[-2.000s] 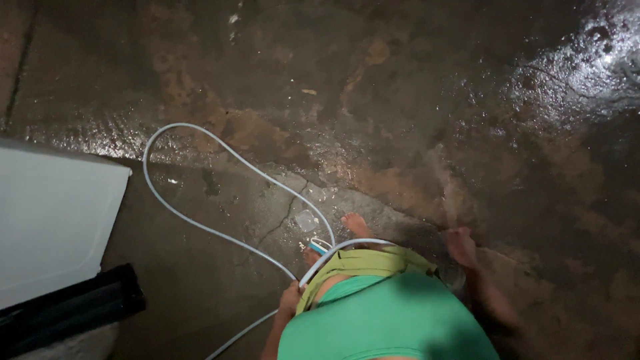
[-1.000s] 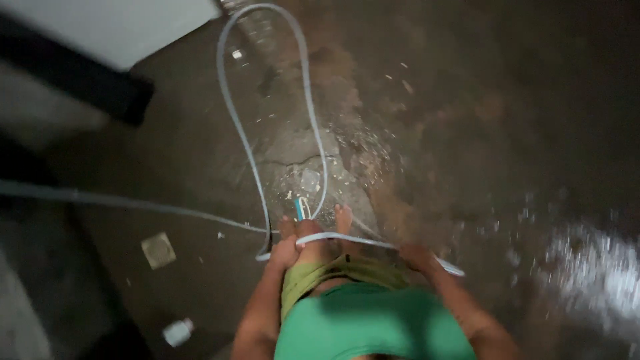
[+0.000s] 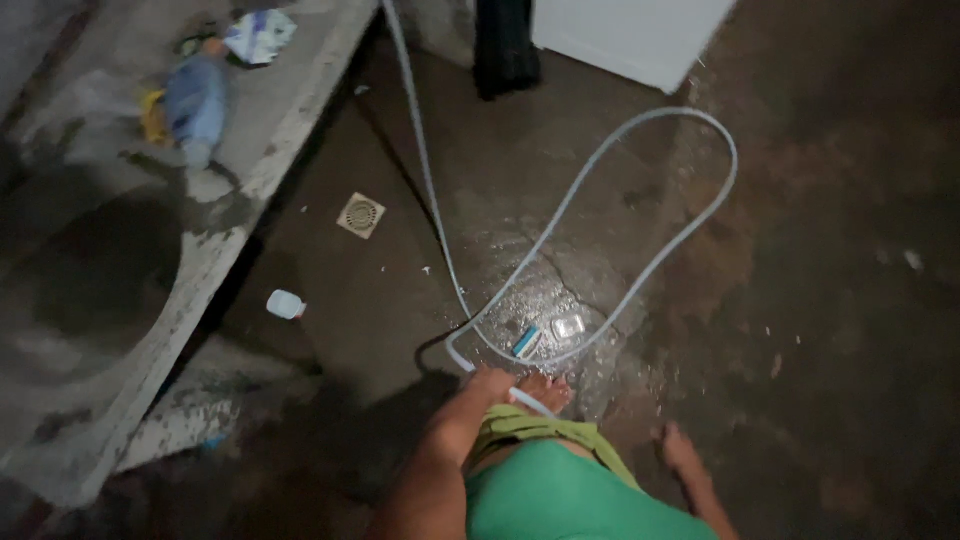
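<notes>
My left hand (image 3: pixel 491 384) is closed around a pale flexible hose (image 3: pixel 427 172), in front of my green top and yellow-green shorts. A short piece of hose sticks out past the fist, over a bare foot (image 3: pixel 546 391). From the hand the hose runs in a wide loop on the wet floor and leaves at the top of the view. My right hand (image 3: pixel 677 448) hangs at my right side, slightly blurred, with nothing seen in it and its fingers a little apart. Inside the loop lie a blue-and-white object (image 3: pixel 527 342) and a small clear plastic piece (image 3: pixel 568 326).
A square floor drain (image 3: pixel 361 215) and a small white container (image 3: pixel 286 304) are on the floor to the left. The raised concrete ledge (image 3: pixel 217 259) holds a plastic bottle (image 3: pixel 196 101) and a crumpled packet (image 3: pixel 261 36). A white panel (image 3: pixel 630 37) stands at the top beside a black object (image 3: pixel 506 49).
My right hand, at the hose one second ago, is now away from it at my side. My left hand still holds the hose. The view has turned, and the ledge now shows.
</notes>
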